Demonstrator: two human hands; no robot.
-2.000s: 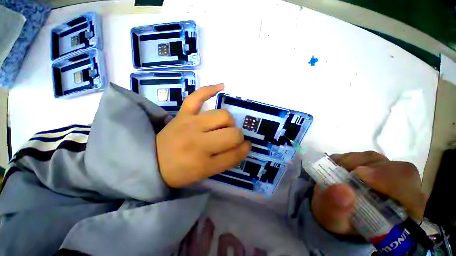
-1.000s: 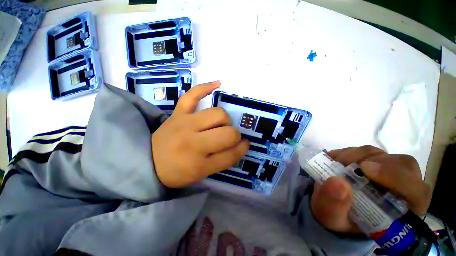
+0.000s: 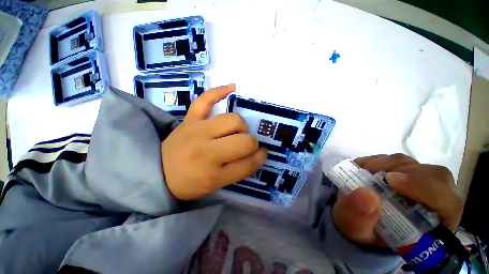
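Observation:
Two light-blue housings lie side by side at a slant in front of me, the upper housing point(image 3: 300, 120) and the lower housing point(image 3: 284, 184). My left hand point(image 3: 212, 147) lies over their left ends and holds them, its index finger stretched past the upper left corner. My right hand point(image 3: 402, 198) holds the glue syringe point(image 3: 370, 200), a clear barrel with a white label and a blue band. Its pale-green needle point(image 3: 315, 149) points into the right end of the upper housing. Whether the tip touches the housing is not clear.
Two pairs of housings stand upper left, one pair point(image 3: 78, 59) farther out and one point(image 3: 170, 48) nearer, partly behind my left hand. A blue scrap point(image 3: 334, 56) and a crumpled white tissue point(image 3: 433, 126) lie on the white sheet point(image 3: 252, 48). A bag of light-blue parts point(image 3: 27, 48) is at the left edge.
The needle tip has shifted slightly within the right end of the upper housing. My left hand and the two housings have barely moved.

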